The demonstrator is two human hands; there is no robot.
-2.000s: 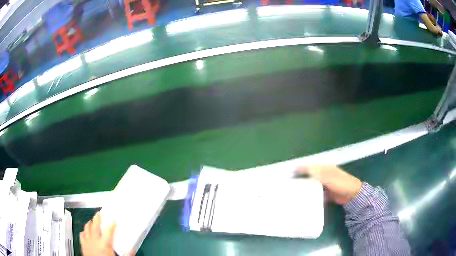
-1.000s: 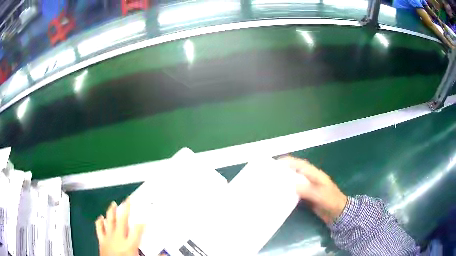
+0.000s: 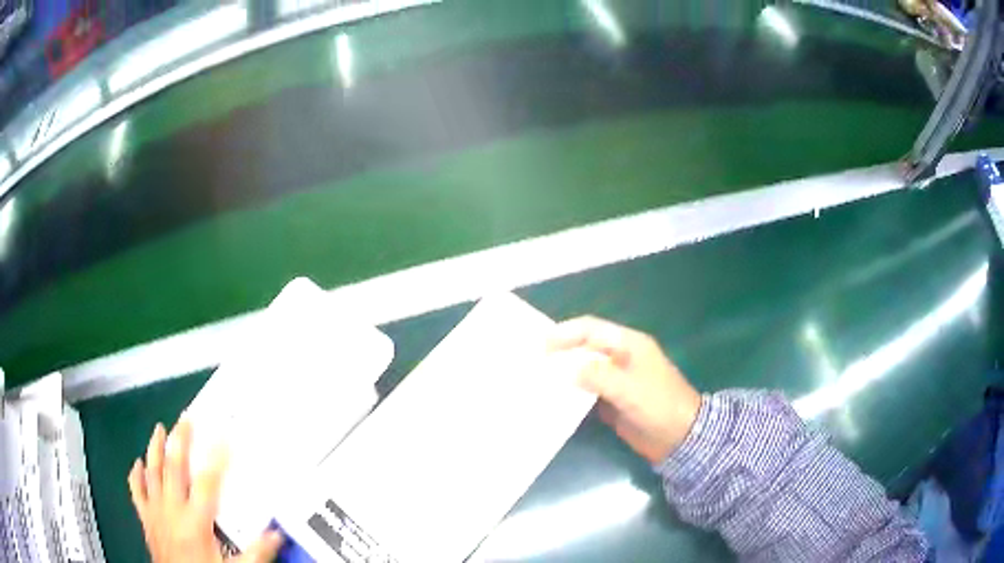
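A white carton (image 3: 446, 423) lies tilted in front of me, with a black label band and a blue end at its lower left. My right hand (image 3: 628, 379) grips its upper right edge. A second white carton (image 3: 281, 385) with a rounded flap lies to its left. My left hand (image 3: 182, 500) rests on its lower left side, fingers spread, thumb near the blue end of the first carton. The underside of both cartons is hidden, and glare washes out their faces.
Stacked white cartons (image 3: 44, 473) stand at the far left. A metal edge strip (image 3: 661, 229) divides the worktop (image 3: 760, 319) from the green belt (image 3: 462, 165). A metal post (image 3: 952, 99) stands at the upper right. A blue-ended box (image 3: 994, 187) shows at the right edge.
The view has shifted. The two cartons have moved apart at their upper ends, and the right one now shows its black label and blue end. Both hands stay on the cartons.
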